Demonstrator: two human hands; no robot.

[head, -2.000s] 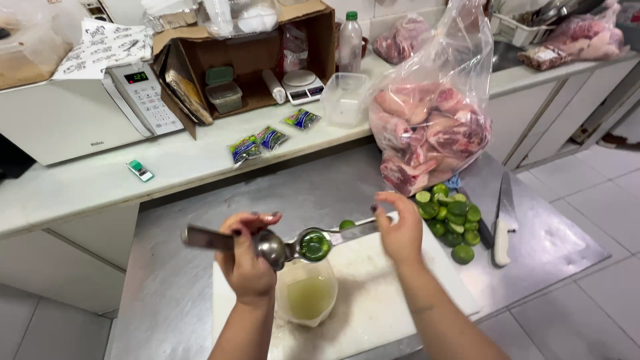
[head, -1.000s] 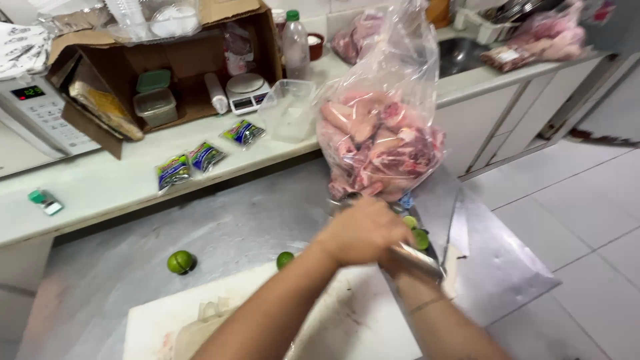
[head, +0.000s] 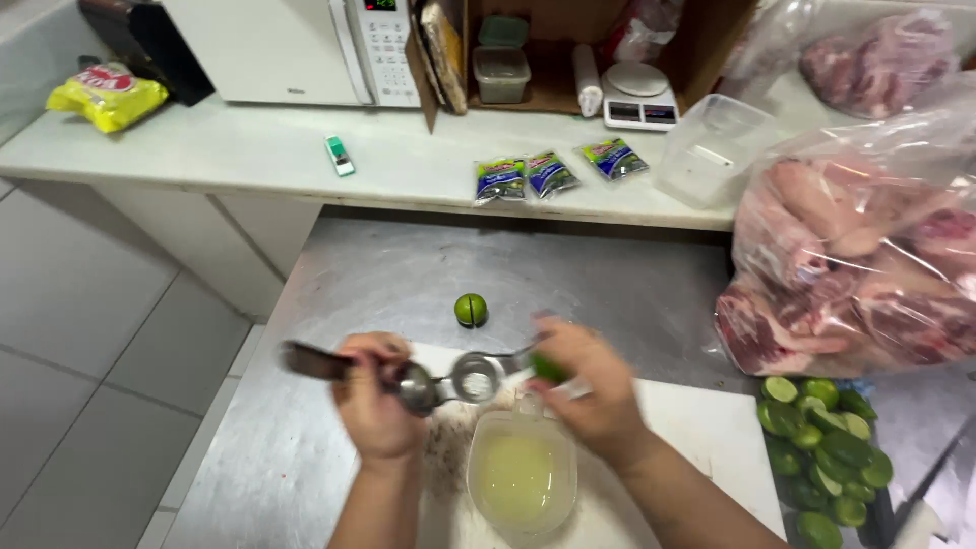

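Observation:
My left hand [head: 377,404] grips one handle of a metal citrus squeezer [head: 474,379], which lies opened out flat with its perforated cup showing. In my right hand [head: 591,385] is a piece of green lime [head: 547,368], held by the squeezer's other handle; whether that hand also touches the handle is unclear from the blur. Below the squeezer, a translucent plastic container [head: 523,473] holds pale yellow-green juice on a white cutting board [head: 705,435]. Beyond the board a lime with a cut line [head: 470,309] rests on the steel table. Squeezed and cut limes [head: 827,450] are heaped at the right.
A clear bag of raw meat [head: 862,259] stands at the right, above the limes. A knife [head: 930,488] lies at the lower right edge. On the back counter are seasoning packets [head: 550,174], an empty plastic tub [head: 713,152], a kitchen scale [head: 640,95] and a microwave [head: 282,53].
My hands have moved from beside the meat bag to above the juice container, and the squeezer is opened out. The view has swung left.

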